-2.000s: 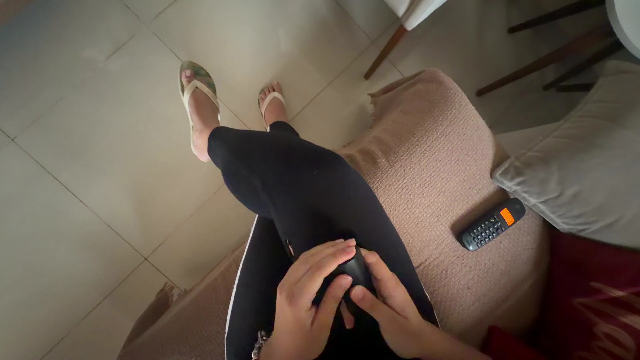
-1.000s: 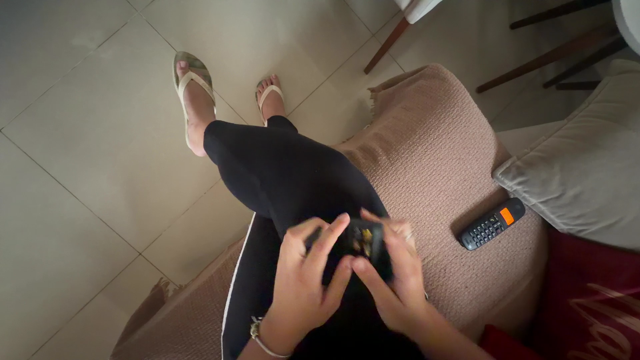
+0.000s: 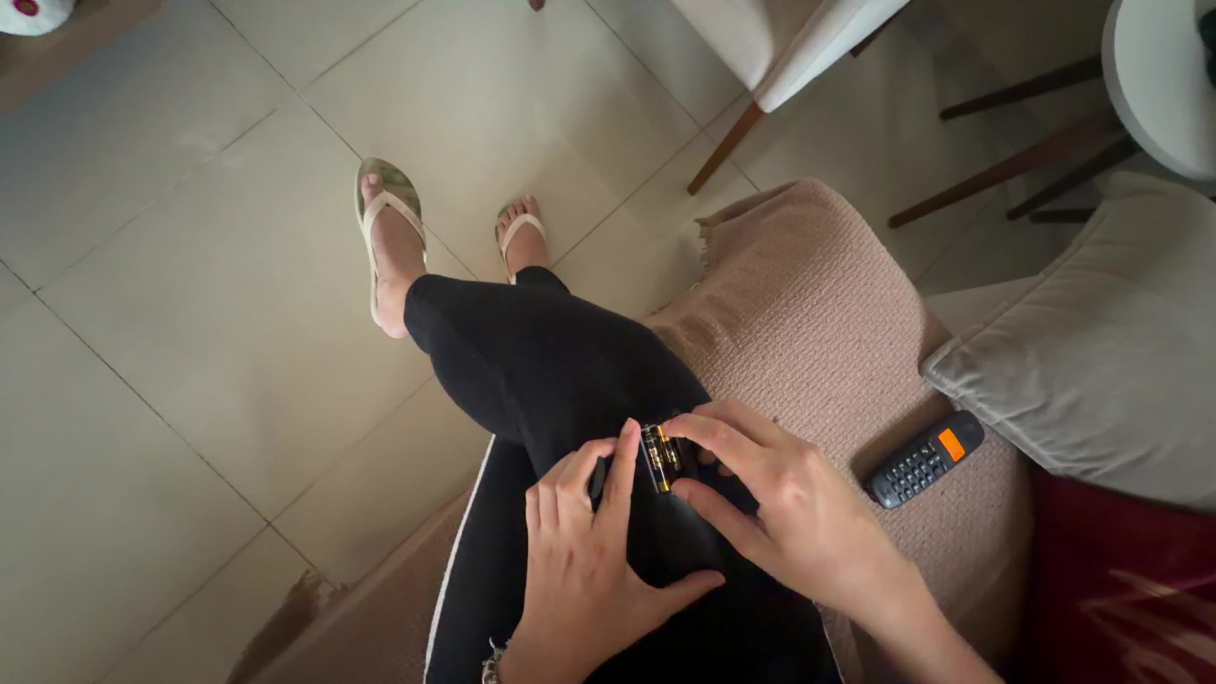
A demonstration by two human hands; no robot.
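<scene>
A small black device rests over the dark-clad thigh, between both hands, with gold-and-black batteries (image 3: 662, 458) exposed side by side in it. The index finger and thumb of my right hand (image 3: 779, 484) touch the batteries near their two ends, and its other fingers curl at the device's right side. My left hand (image 3: 584, 551) lies palm down to the left, index fingertip at the device's edge and thumb spread. A thin black piece (image 3: 598, 480) sits between its index and middle fingers. The outline of the device blends into the black leggings.
A cordless phone (image 3: 925, 460) lies on the pink woven throw (image 3: 817, 304) to the right. Beside it are a grey cushion (image 3: 1092, 351) and a dark red cushion (image 3: 1111, 570). A white chair (image 3: 788, 57) and a round white table (image 3: 1154, 95) stand on the tiled floor beyond.
The gold-and-black batteries now show plainly; two seconds ago the hands cupped a black object. My left hand has flattened out, and my right hand's index finger and thumb are now on the batteries.
</scene>
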